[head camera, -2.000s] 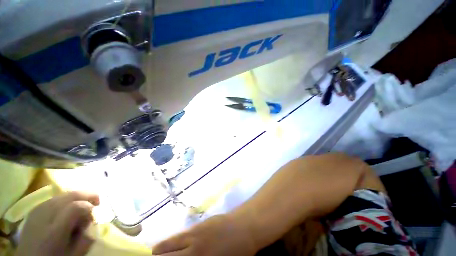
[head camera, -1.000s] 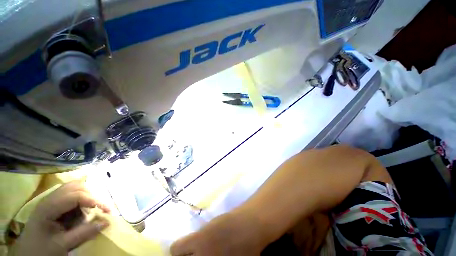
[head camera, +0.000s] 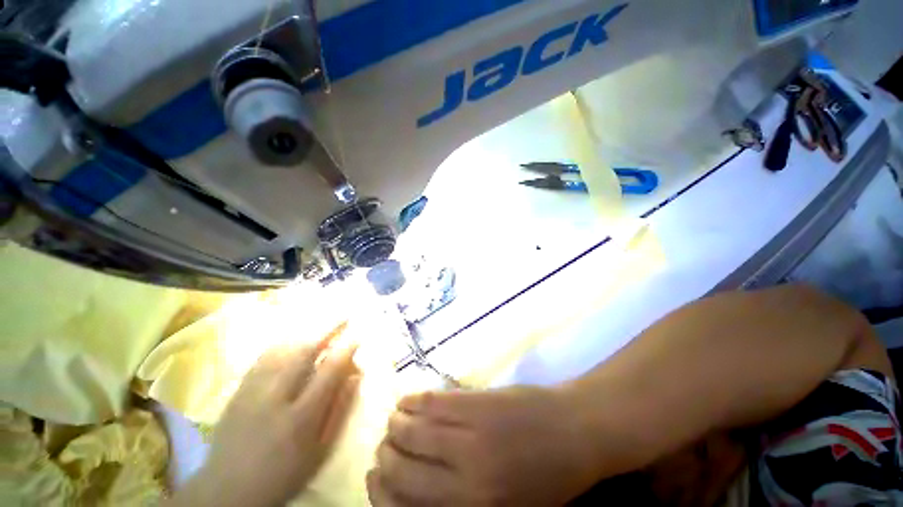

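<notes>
A yellow garment piece (head camera: pixel 203 361) lies at the left of the needle area and runs under both hands. My left hand (head camera: pixel 287 406) lies on the cloth with its fingertips near the bright needle area; glare hides what they touch. My right hand (head camera: pixel 465 446) is curled at the cloth's edge, just below the binder attachment (head camera: pixel 421 347); its fingertips are partly hidden. A narrow yellow strip (head camera: pixel 594 168) hangs behind the machine arm and crosses the bed over the snips. The presser foot and needle are lost in bright light.
The white sewing machine (head camera: pixel 525 74) arches over the bed. Blue snips (head camera: pixel 589 179) lie on the bed under the strip. Dark scissors (head camera: pixel 817 119) lie at the table's right end. Gathered yellow cloth (head camera: pixel 114 460) is heaped at lower left, and white cloth (head camera: pixel 842 253) hangs at right.
My left hand has moved right and up from the bed's left edge toward the needle area, bringing yellow cloth with it. My right hand is more curled. The view has shifted left.
</notes>
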